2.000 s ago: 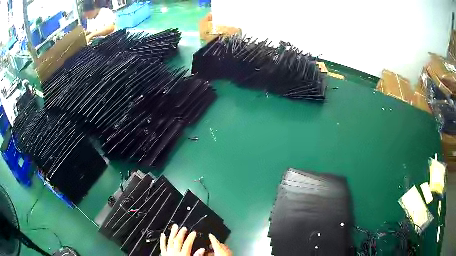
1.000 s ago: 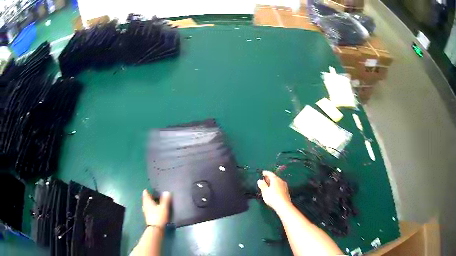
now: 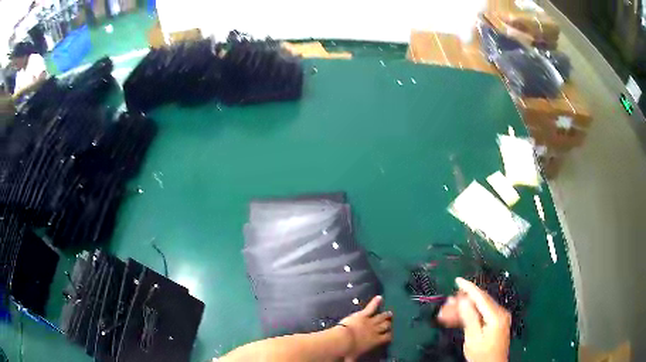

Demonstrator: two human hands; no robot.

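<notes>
A fanned stack of black panels (image 3: 304,247) lies in front of me, with small pale dots along its right side. My left hand (image 3: 368,329) lies on the stack's lower right corner, its forearm crossing the near edge, fingers apart. My right hand (image 3: 478,318) is over the tangled black cable pile (image 3: 506,283) at the right. It is blurred, and whether it pinches a cable cannot be told. A coiled cable (image 3: 423,284) with a red or pink lead lies just left of my right hand.
Cabled panels (image 3: 166,311) lean in overlapping rows at the near left, with larger rows (image 3: 78,170) beyond and more (image 3: 212,74) at the back. Pale packets (image 3: 489,215) and white slim sticks lie at the right edge. Cartons (image 3: 559,124) stand beyond. A person (image 3: 28,67) is at the far left.
My left hand has moved from the stack's left side to its lower right corner. My right hand has moved nearer me, over the cable pile. The panel with the rounded outline no longer shows.
</notes>
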